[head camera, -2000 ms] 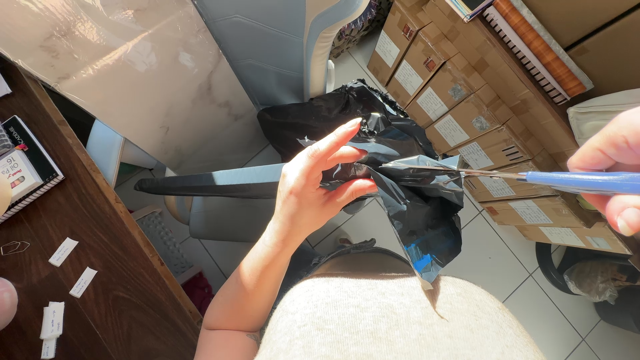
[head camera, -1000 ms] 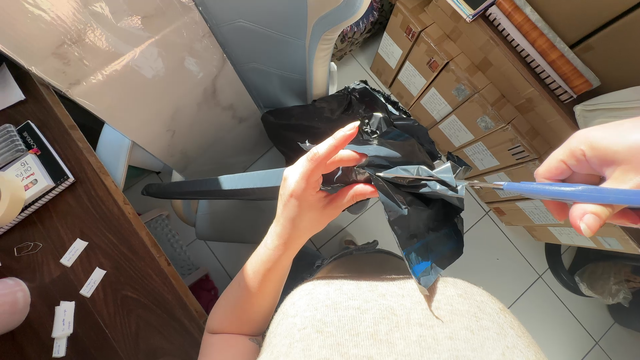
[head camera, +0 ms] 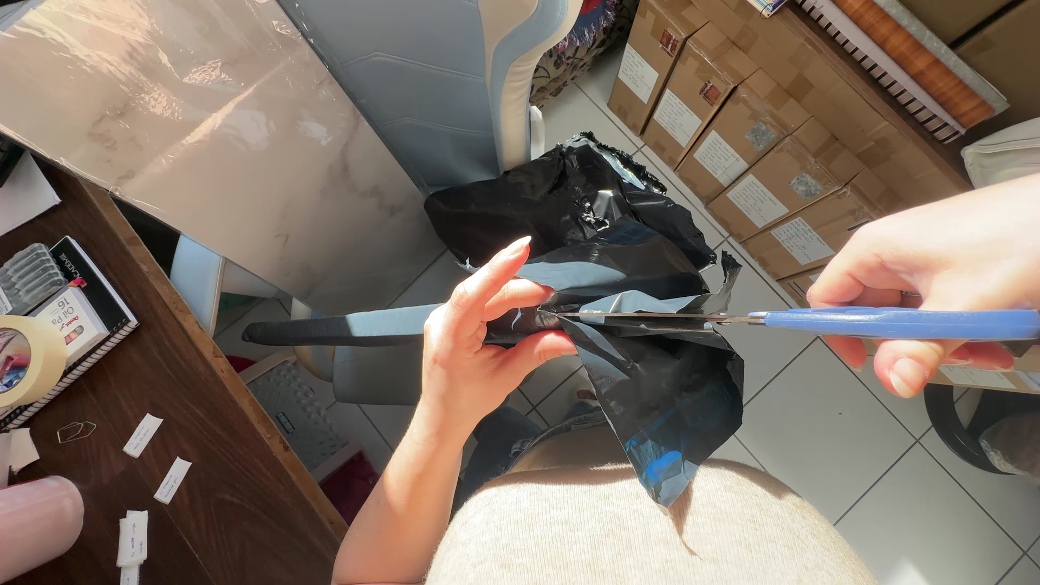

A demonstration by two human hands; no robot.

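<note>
My left hand (head camera: 487,333) pinches crumpled black plastic sheeting (head camera: 666,366) between thumb and fingers. A long rolled strip of the same black plastic (head camera: 349,327) sticks out to the left behind that hand. From the right, my right hand (head camera: 918,284) holds scissors with blue handles (head camera: 861,322). The blades lie among the folds of plastic, pointing left, with their tips close to my left fingertips. More bunched black plastic (head camera: 561,195) hangs beyond, its upper edge ragged. A loose pointed flap hangs down toward my body.
Cardboard boxes (head camera: 751,199) with labels stand in rows at the upper right. At left, a dark wooden desk (head camera: 203,390) bears masking tape (head camera: 32,361), a spiral notebook (head camera: 101,284) and paper slips (head camera: 172,479). A marble-patterned panel (head camera: 211,138) and a grey-blue chair (head camera: 414,73) are beyond.
My right hand and the scissors have moved left, and the blades now reach deeper into the plastic, near my left fingers. The plastic is parted along the blades. My left hand keeps its pinch.
</note>
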